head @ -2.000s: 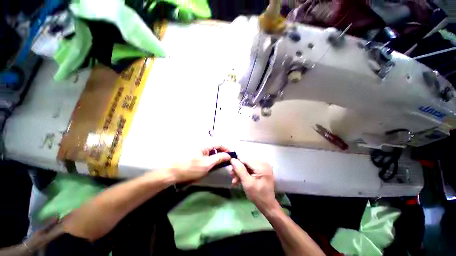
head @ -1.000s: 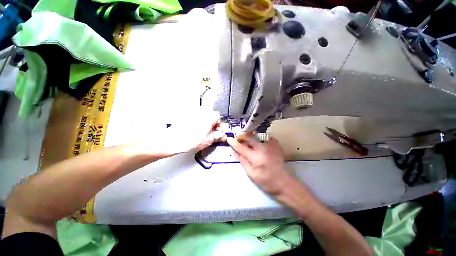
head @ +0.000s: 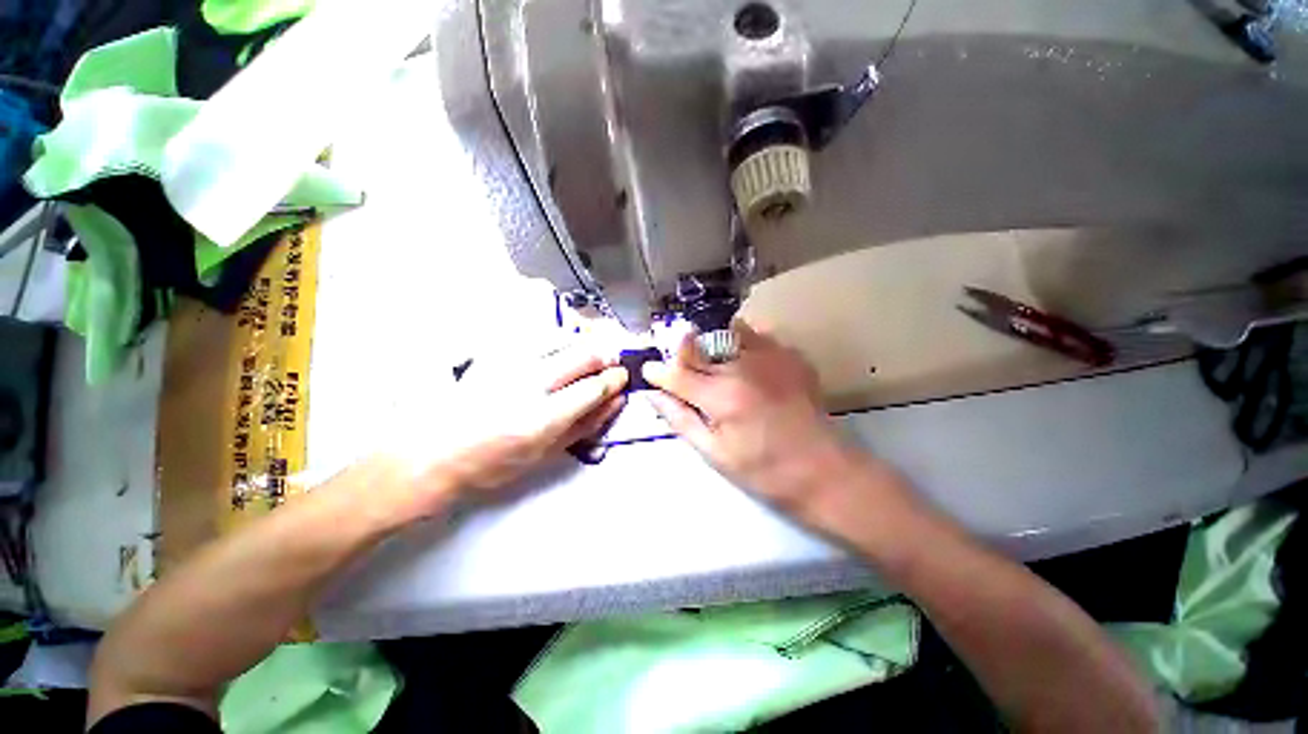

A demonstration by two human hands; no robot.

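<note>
A small black fabric strip (head: pixel 641 370) lies flat on the white machine bed, just in front of the presser foot. My left hand (head: pixel 552 409) holds its left end with the fingertips. My right hand (head: pixel 753 413) pinches its right end with thumb and forefinger. The needle and presser foot area (head: pixel 663 318) of the sewing machine head (head: pixel 631 129) is right behind my fingertips, and glare and my fingers partly hide it. Whether the strip is under the foot cannot be told.
Reddish-brown thread snips (head: pixel 1040 327) lie on the bed at the right. Black scissors (head: pixel 1252 380) are at the table's right end. Green and black cloth (head: pixel 108 172) is heaped at the back left. Pale green cloth (head: pixel 717 667) hangs below the front edge. Brown tape (head: pixel 266 387) crosses the left side.
Both hands moved from the table's front edge to the presser foot with the black strip. The view has come closer to the machine head, and the strip now shows flatter between the fingertips.
</note>
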